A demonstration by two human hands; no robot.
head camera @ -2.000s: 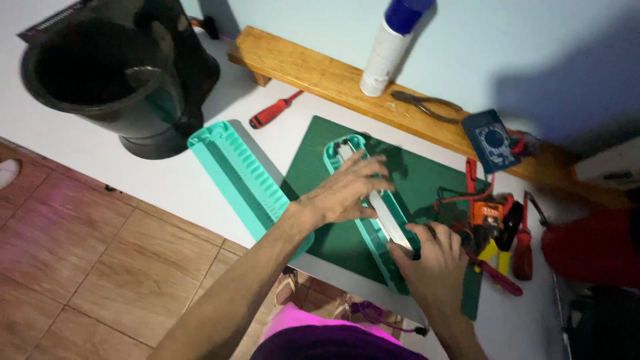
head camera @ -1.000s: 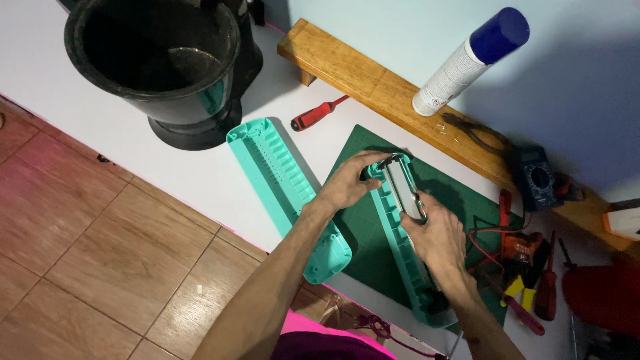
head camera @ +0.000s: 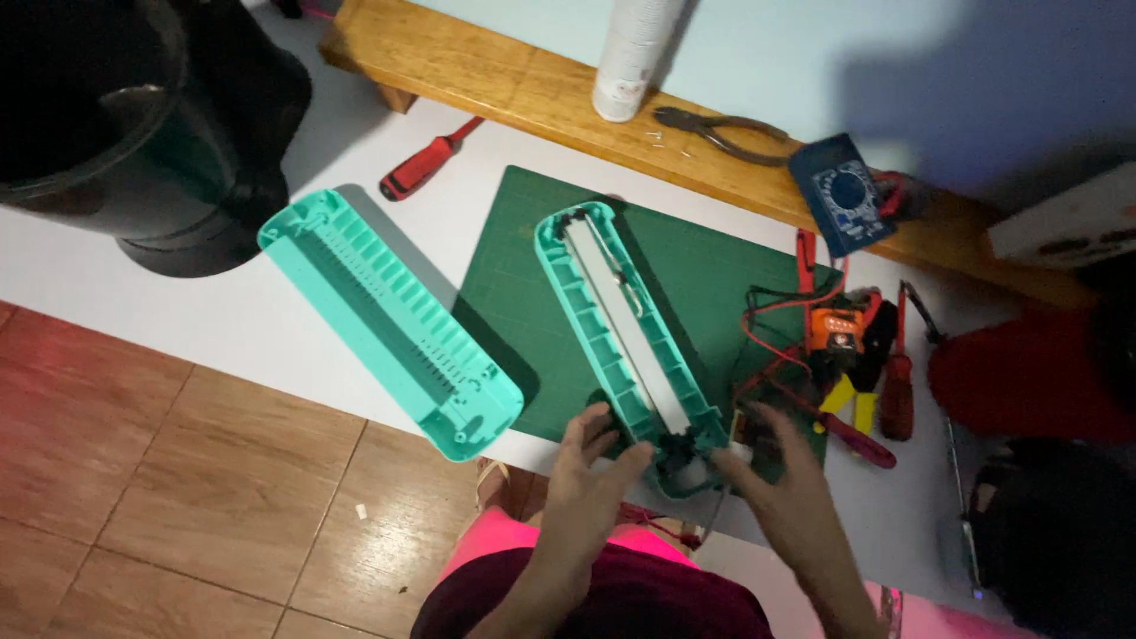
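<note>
A long turquoise plastic housing (head camera: 577,293) lies open side up on a green cutting mat (head camera: 524,240). Inside it run a white flat bar (head camera: 621,319) and a thin bent metal piece, with dark parts at both ends. My left hand (head camera: 590,479) is at the left of its near end, fingers apart; whether the fingertips touch the rim I cannot tell. On the other side of that end is my right hand (head camera: 781,470), slightly blurred, thumb close to a small pale part by the housing's edge. The matching turquoise half (head camera: 390,328), ribbed inside, rests to the left, partly on the mat.
A red screwdriver (head camera: 422,167) lies near a wooden shelf (head camera: 515,71) bearing a spray can (head camera: 630,62), diagonal cutters (head camera: 719,133) and a blue multimeter (head camera: 843,195). Red and black leads, an orange device (head camera: 837,330) and another screwdriver (head camera: 896,390) are at right. A black bucket-like container (head camera: 177,177) stands left.
Both hands have moved from the upper and middle parts of the housing to its near end. The white bar and bent metal piece are now uncovered. The view has shifted.
</note>
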